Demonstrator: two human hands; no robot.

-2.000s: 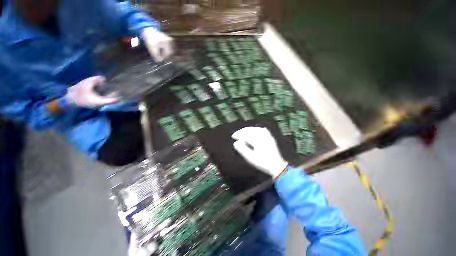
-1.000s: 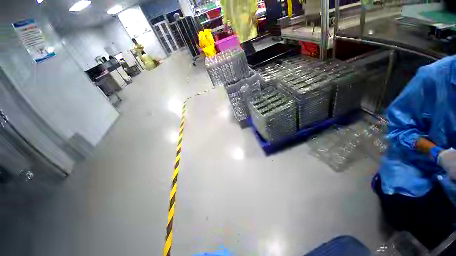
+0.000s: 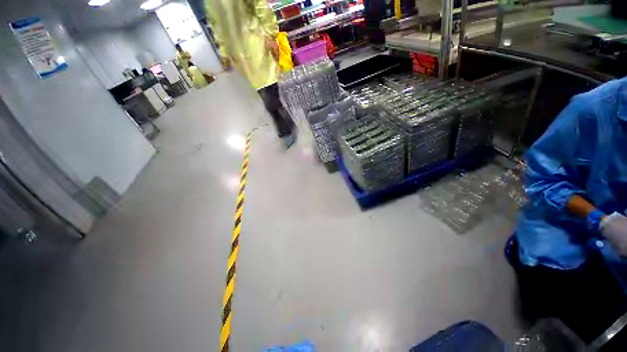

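Observation:
Neither of my hands is in the picture. A scrap of blue sleeve or smock (image 3: 292, 346) shows at the bottom edge. Tall stacks of clear ribbed trays (image 3: 375, 155) stand on a blue pallet (image 3: 399, 191), with dark slots on the top of the front stack. Loose clear trays (image 3: 467, 199) lie flat on the floor right of it. Part of a clear tray (image 3: 550, 338) shows at the bottom right edge, mostly cut off.
A person in a blue smock (image 3: 574, 172) sits at the right, one white-gloved hand (image 3: 615, 230) cut off. A person in yellow (image 3: 247, 41) stands beside more tray stacks. Yellow-black tape (image 3: 236, 240) runs along the floor. A dark blue rounded object (image 3: 460, 338) is at the bottom.
The view has turned from the belt with boards to the floor and stacks; my gloved hand has left the picture. The person in yellow has moved left, past the pink bin.

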